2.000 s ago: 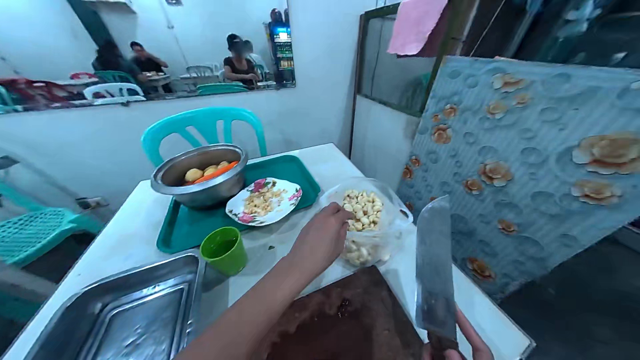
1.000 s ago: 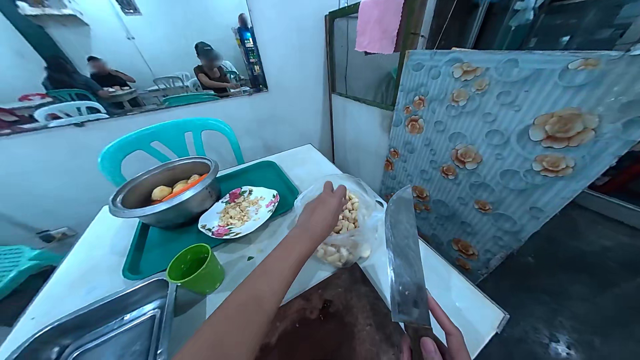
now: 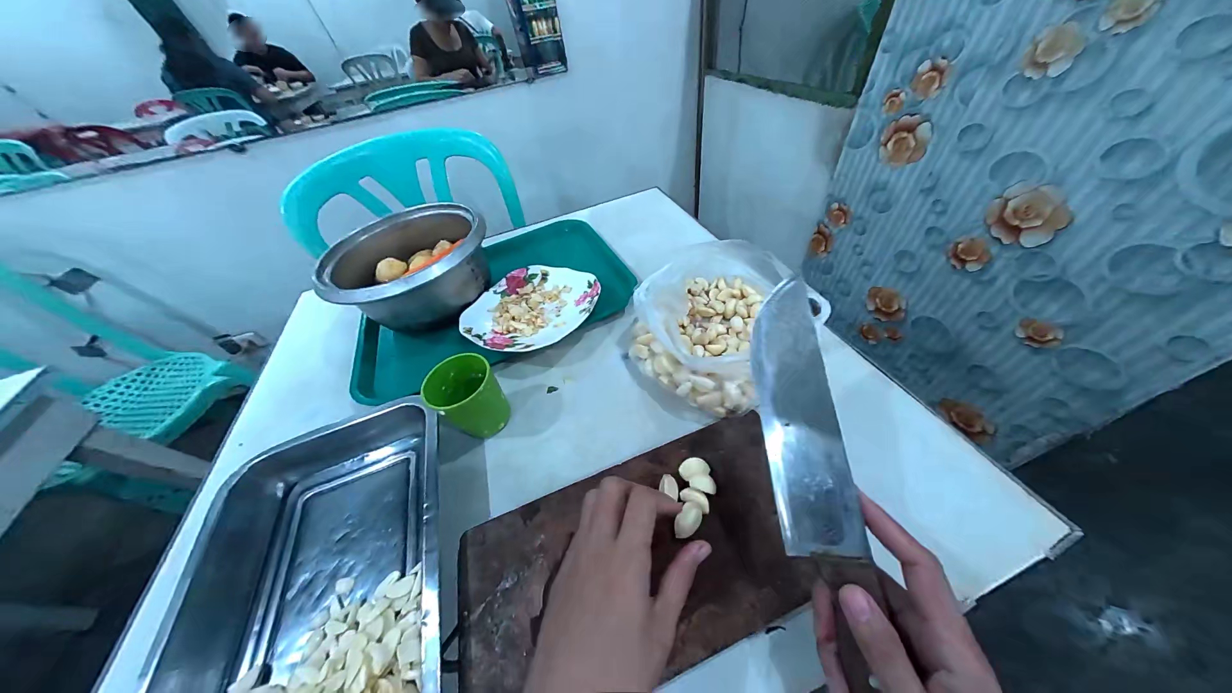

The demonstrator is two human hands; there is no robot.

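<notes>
My left hand (image 3: 621,577) rests on the dark wooden cutting board (image 3: 520,558), its fingers apart beside several peeled garlic cloves (image 3: 695,493). A fingertip is at the cloves' edge. In my right hand (image 3: 905,606) is the handle of a broad-bladed kitchen knife (image 3: 804,423), blade pointing away over the board's right side. Beyond the board stands a clear plastic bag (image 3: 693,371) full of peeled garlic cloves. Sliced garlic (image 3: 361,635) lies in the near end of a rectangular steel tray (image 3: 428,481) at the left.
A green cup (image 3: 467,395) stands between the steel tray and a green serving tray (image 3: 616,279). On that serving tray are a metal pot (image 3: 404,279) with potatoes and a floral plate (image 3: 549,308) of chopped bits. A teal chair (image 3: 404,159) is behind the table; people show in a mirror.
My left hand has moved from the garlic bag back to the cutting board, where several cloves now lie. The knife remains in my right hand.
</notes>
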